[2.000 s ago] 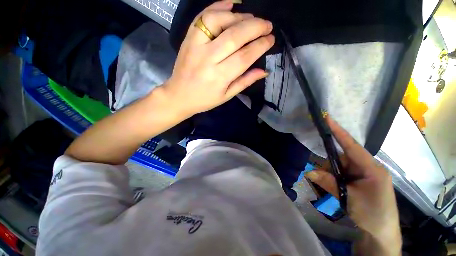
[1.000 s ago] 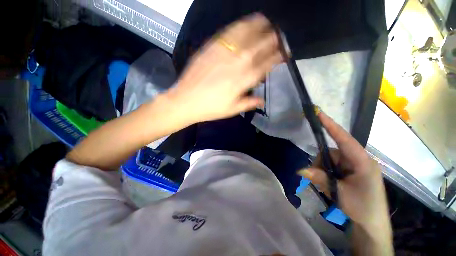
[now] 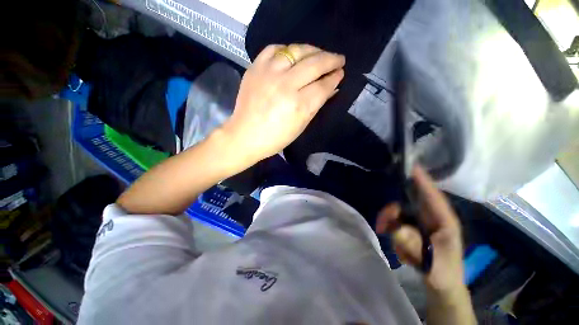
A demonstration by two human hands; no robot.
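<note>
A black garment panel (image 3: 330, 28) with pale grey interfacing (image 3: 495, 108) lies over the table edge and my lap. My left hand (image 3: 289, 89), with a gold ring, rests on the black cloth with its fingers together, pinching or pressing it. My right hand (image 3: 425, 232) holds long black shears (image 3: 400, 108), blurred, pointing away from me over the interfacing. Whether the blades are apart is unclear. Dark stitch lines show on the grey side, left of the blades. A dark opening or fold shows right of the blades.
A ruler scale (image 3: 197, 32) runs along the table edge at upper left. A blue basket (image 3: 95, 143) with a green tray (image 3: 133, 147) and dark cloth stands at left. A blue piece (image 3: 479, 261) shows low at right. Part of the machine shows at upper right.
The panel has shifted and spread right, showing more grey interfacing and covering the orange piece. My left hand has settled on the black cloth. The shears now point more straight away from me.
</note>
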